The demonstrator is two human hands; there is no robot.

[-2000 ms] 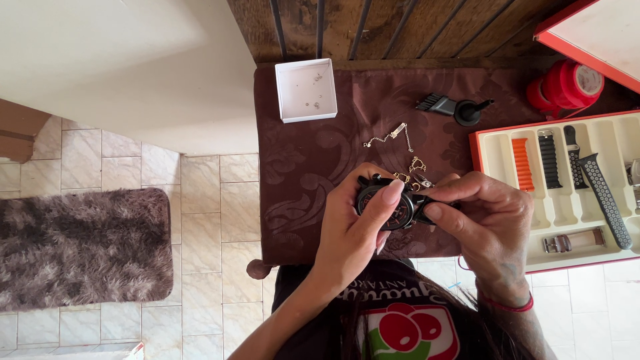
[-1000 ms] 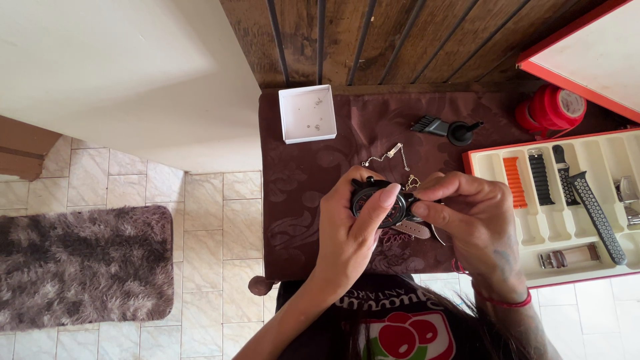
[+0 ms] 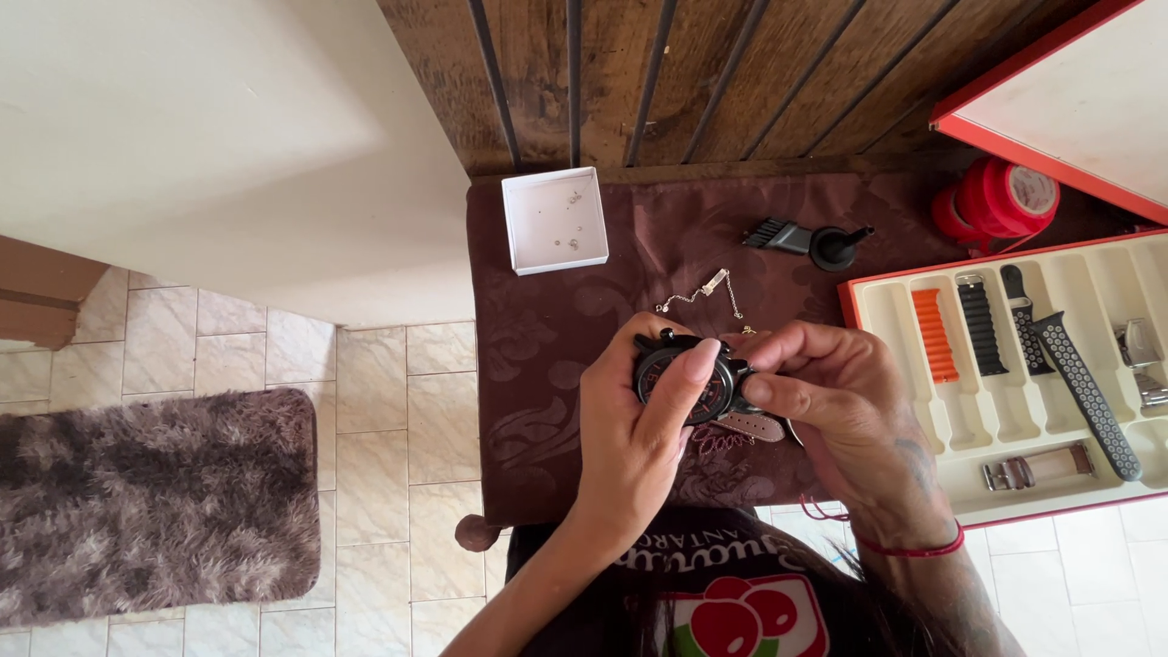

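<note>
A black wristwatch (image 3: 686,381) with a round dial is held over the table by my left hand (image 3: 634,424), the thumb lying across the dial. At its right side, by the strap lugs, my right hand (image 3: 835,397) pinches a small part, mostly hidden by the fingertips. A leather watch strap (image 3: 756,426) shows just beneath the hands, partly covered. Beyond them on the brown cloth lies a silver chain bracelet (image 3: 714,283) with a plate. Pinkish loops (image 3: 721,440) show below the watch; I cannot tell whether they are cloth pattern or a chain.
A white open box (image 3: 555,222) holds tiny pieces. Farther right are a black brush attachment (image 3: 780,235), a red container (image 3: 999,203) and a red-edged tray (image 3: 981,429) of watch straps, including an orange one (image 3: 933,336). A slatted wooden panel (image 3: 693,82) borders the table's far side.
The view has shifted, with more of the wooden panel showing. Both hands stay at the watch, and the right fingers have shifted slightly at its side.
</note>
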